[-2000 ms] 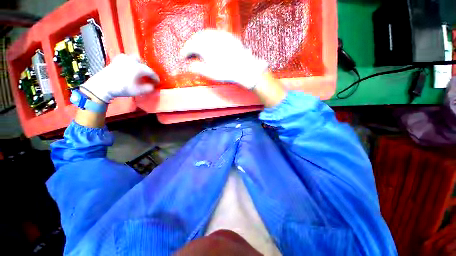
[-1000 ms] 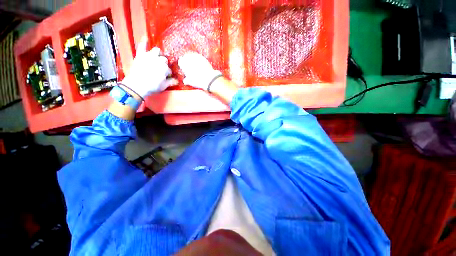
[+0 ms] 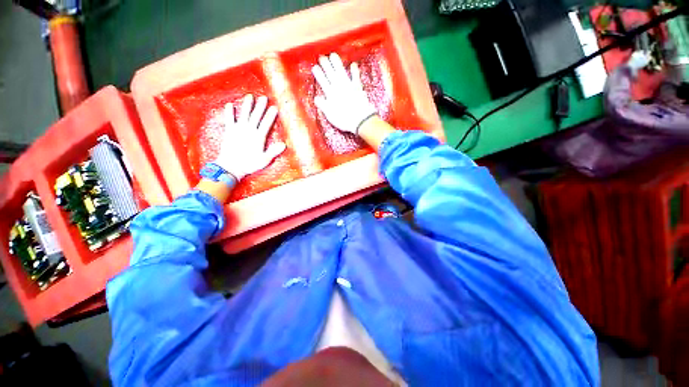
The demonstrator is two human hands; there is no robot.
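A red-orange foam tray (image 3: 302,198) lies in front of me with two pockets lined with shiny bubble wrap (image 3: 198,113). My left hand (image 3: 245,142), in a white glove with a blue wrist band, lies flat with fingers spread on the wrap in the left pocket. My right hand (image 3: 344,97), also gloved, lies flat with fingers spread on the wrap in the right pocket. Both hands hold nothing. A second foam tray (image 3: 79,281) at the left holds two green circuit boards (image 3: 87,200), one in each pocket, each with a silver-grey heatsink.
On the green mat (image 3: 446,68) at the right stand a black box (image 3: 540,38) and a thin black cable. The scanner (image 3: 447,100) lies beside the tray's right edge. A person's purple sleeve (image 3: 578,143) is at the right. Stacked red trays (image 3: 604,249) stand below it.
Both hands have spread open. My right hand has moved from the left pocket to the right one. The view has turned, so the trays appear tilted and further left.
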